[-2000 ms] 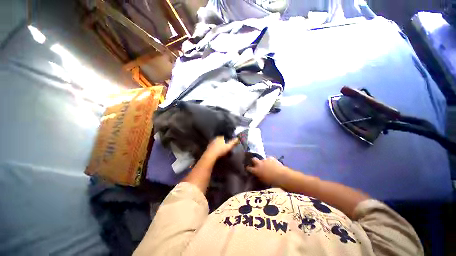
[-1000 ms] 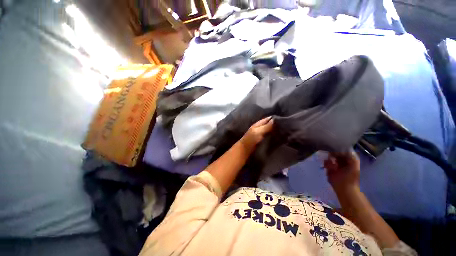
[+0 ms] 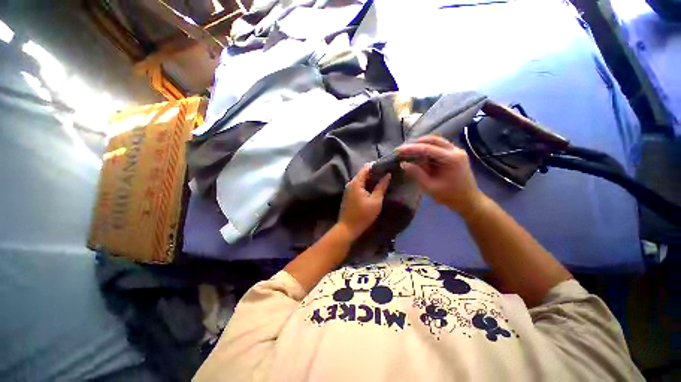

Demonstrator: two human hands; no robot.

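A dark grey garment [image 3: 313, 168] lies heaped over the table's near edge, with a white to pale-blue lining layer [image 3: 257, 168] showing at its left. My left hand [image 3: 364, 201] pinches a narrow folded edge of the grey cloth from below. My right hand [image 3: 440, 170] is just right of it, fingertips pinched together at the same fold. A grey flap of the garment extends to the right behind my right hand. No needle or thread can be made out.
A steam iron [image 3: 502, 143] with a thick black hose stands at right on the blue-violet table cover [image 3: 567, 224]. A cardboard box [image 3: 142, 183] is at left. More pale and grey cloth [image 3: 287, 82] is piled behind. Dark cloth [image 3: 149, 306] lies below the box.
The raised grey cloth has come down and lies flatter. My right hand has moved up and left from below the cloth to the fold, beside my left hand. The white layer is more exposed than at first.
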